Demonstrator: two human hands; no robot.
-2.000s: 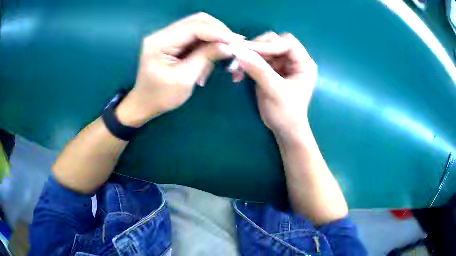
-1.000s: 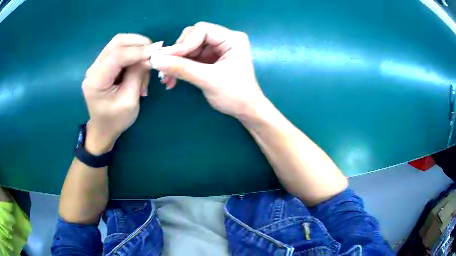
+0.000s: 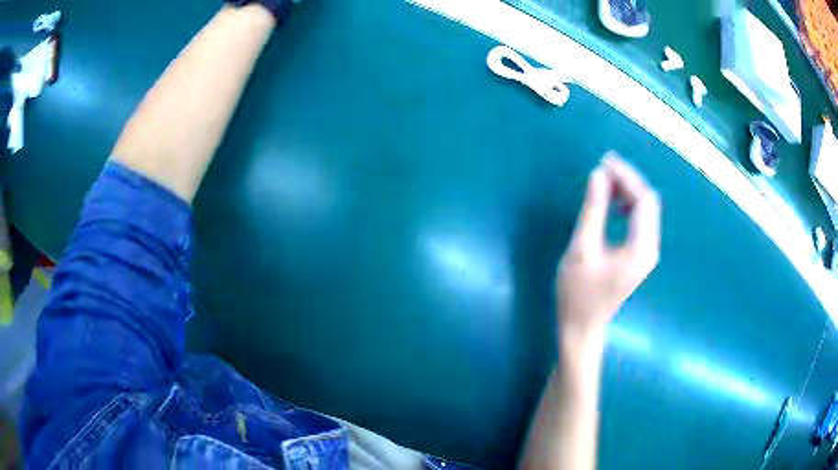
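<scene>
My right hand [image 3: 611,243] is over the green table [image 3: 368,229], right of centre, with thumb and forefinger tips together. It is blurred, and I cannot tell if a tiny piece is between the tips. My left hand is out of the picture past the top edge; only the forearm and dark wristband show. A white coiled cable [image 3: 528,73] lies in a figure eight beside the white stripe [image 3: 634,92]. Two small white pieces, perhaps earbud housings [image 3: 673,60] [image 3: 698,90], lie beyond the stripe.
Beyond the stripe are two dark and whitish oval holders [image 3: 625,16] [image 3: 764,147], a white box [image 3: 761,73] and an orange item [image 3: 821,37]. A thin dark stick [image 3: 779,427] and blue items [image 3: 827,422] lie lower right. White parts [image 3: 32,78] are far left.
My hands have parted. The left has gone up out of the picture, and the right has moved to the right and down. The view has turned, showing the cable and other items.
</scene>
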